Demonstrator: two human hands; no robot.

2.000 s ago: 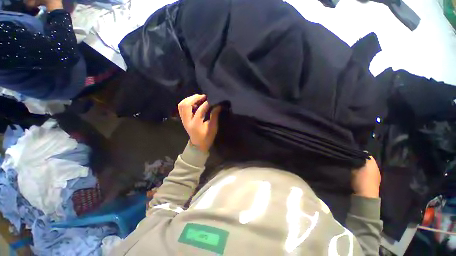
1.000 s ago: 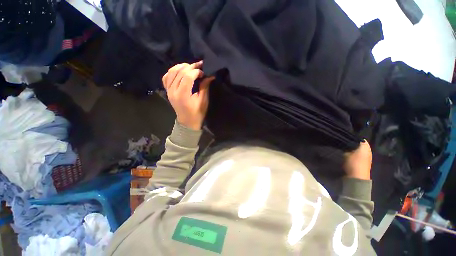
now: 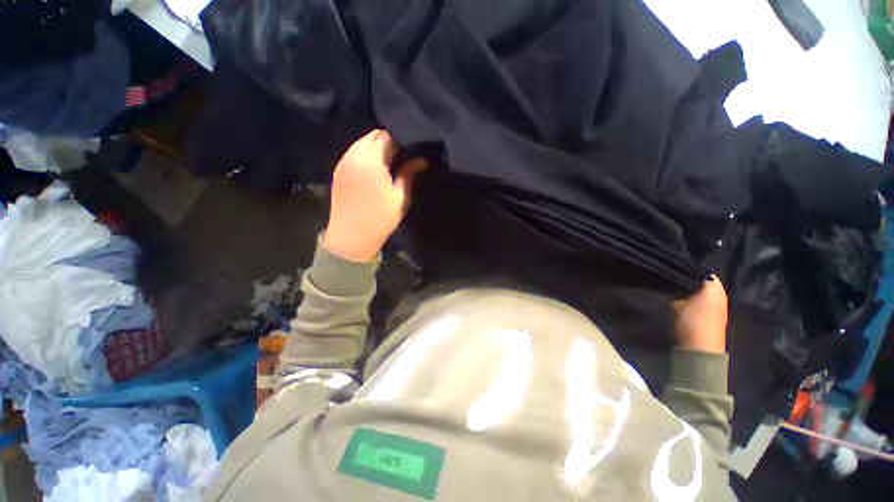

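A large matt black garment point(image 3: 529, 108) lies over the table's near edge and hangs down toward my body. Shiny black lining point(image 3: 284, 59) shows at its upper left. My left hand point(image 3: 368, 191) grips the garment's near edge left of centre, with the fingertips partly hidden by cloth. My right hand point(image 3: 702, 314) grips the same edge at the right, its fingers mostly hidden. Narrow folds run taut between the two hands. No tool shows in either hand.
The white table point(image 3: 814, 98) shows at the upper right. Another black garment with shiny lining point(image 3: 804, 245) hangs at the right. White and pale blue cloth point(image 3: 59, 284) is piled at the left by a red basket point(image 3: 134, 348) and a blue stool point(image 3: 211, 387). Dark blue cloth point(image 3: 69, 78) is upper left.
The view has shifted so the garment sits higher and further left. My left hand has turned, its fingers now more folded against the cloth edge. My right hand keeps its hold.
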